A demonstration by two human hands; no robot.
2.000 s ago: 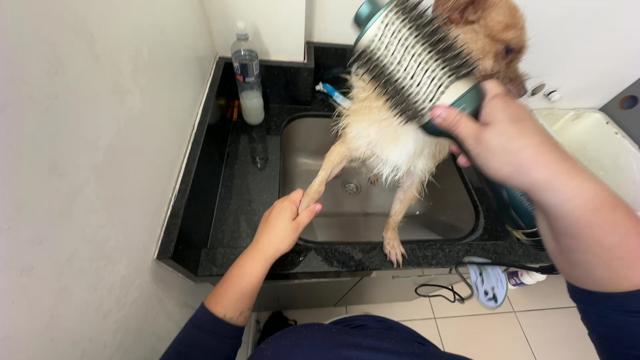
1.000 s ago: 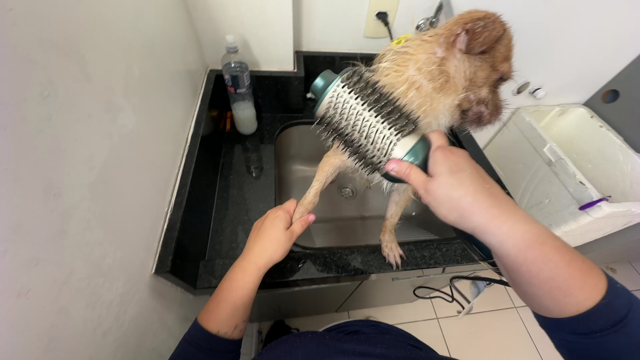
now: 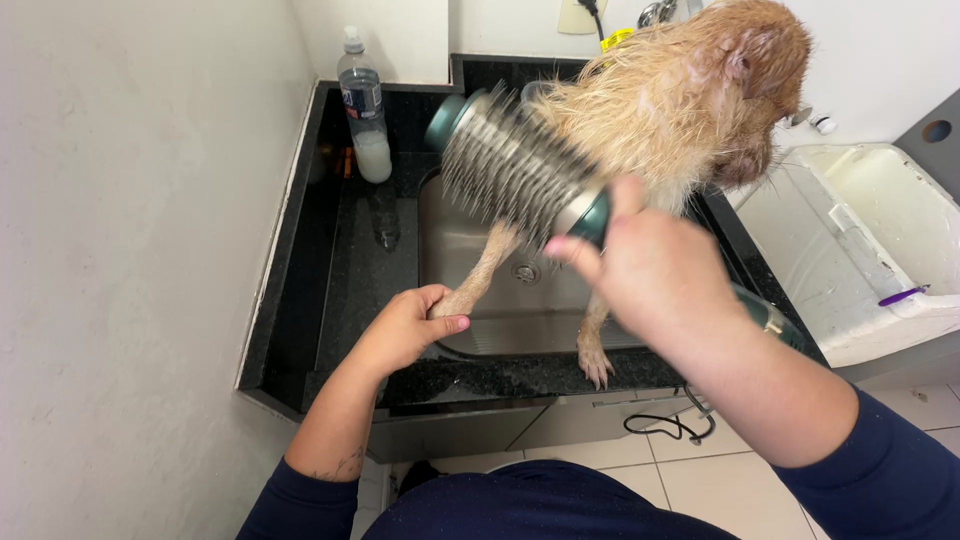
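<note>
A wet, tan dog (image 3: 637, 112) is at a stainless steel sink (image 3: 487, 315) set in a black granite counter, its head turned to the right. My left hand (image 3: 405, 326) grips one front paw, holding that leg stretched out over the sink's left side. The other front paw (image 3: 594, 358) rests on the counter's front edge. My right hand (image 3: 652, 255) holds a green and white hot-air brush (image 3: 525, 165), slightly blurred, with its bristles over the upper part of the held leg and beside the chest. My right hand and forearm hide part of the brush's handle.
A plastic bottle (image 3: 364, 109) with whitish liquid stands at the back left of the counter (image 3: 367, 277). A white plastic tub (image 3: 840, 300) is at the right. A black cord (image 3: 667, 429) hangs below the counter front. A plug sits in the wall outlet (image 3: 577, 16) behind.
The brush has moved from high over the dog's chest and face, down and left to the upper part of the held leg. The dog's head has turned further away. My left hand keeps the paw.
</note>
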